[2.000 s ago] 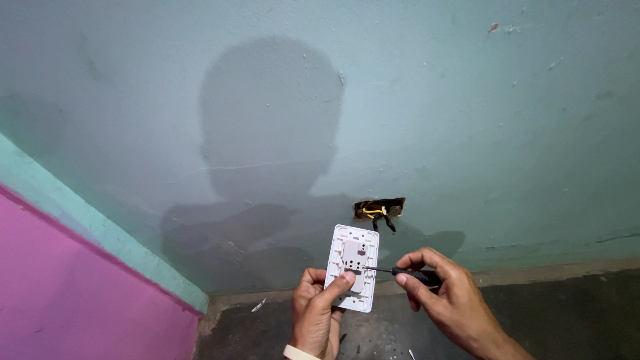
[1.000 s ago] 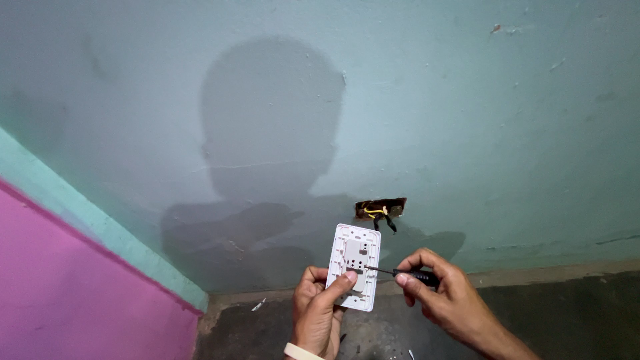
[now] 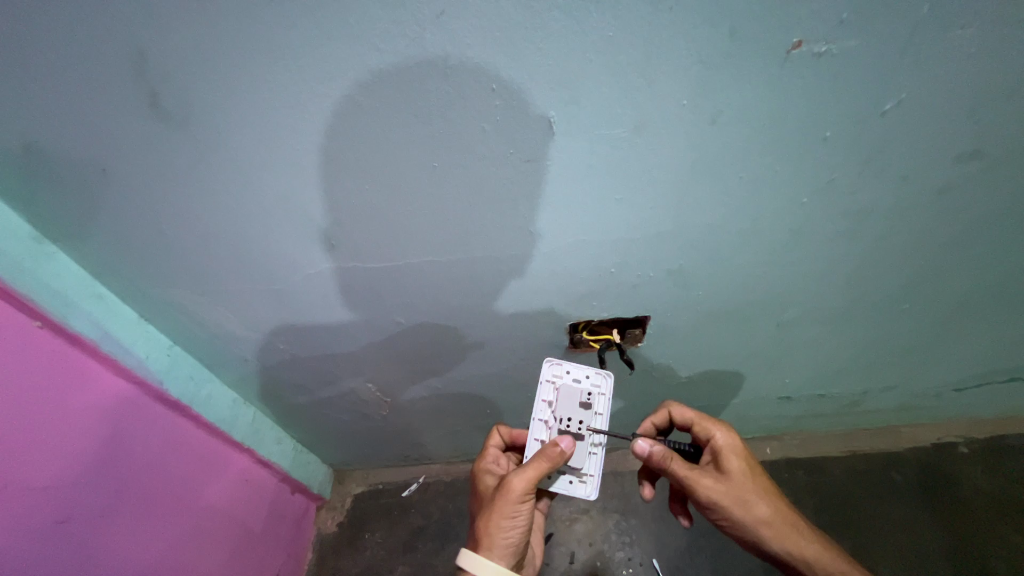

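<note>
A white plastic electrical socket plate [image 3: 594, 472], its back side facing me, is held by my left hand [image 3: 512, 488], the thumb pressed on its inner module and the fingers behind. My right hand [image 3: 704, 472] grips the black handle of a screwdriver [image 3: 612, 434]. The thin metal shaft points left, and its tip is at the right side of the module, near the small terminal holes. Just above the plate, a rectangular wall box [image 3: 636, 330] sits recessed in the wall, with yellow wire [image 3: 596, 339] inside and black wire ends [image 3: 625, 358] hanging out of it.
The blue-green wall [image 3: 760, 240] carries my shadow. A pink and turquoise surface [image 3: 144, 440] slants along the left. On the dark floor [image 3: 904, 496] lie a small pale object [image 3: 414, 486] near the corner, another [image 3: 657, 567] at the bottom edge, and dark scraps.
</note>
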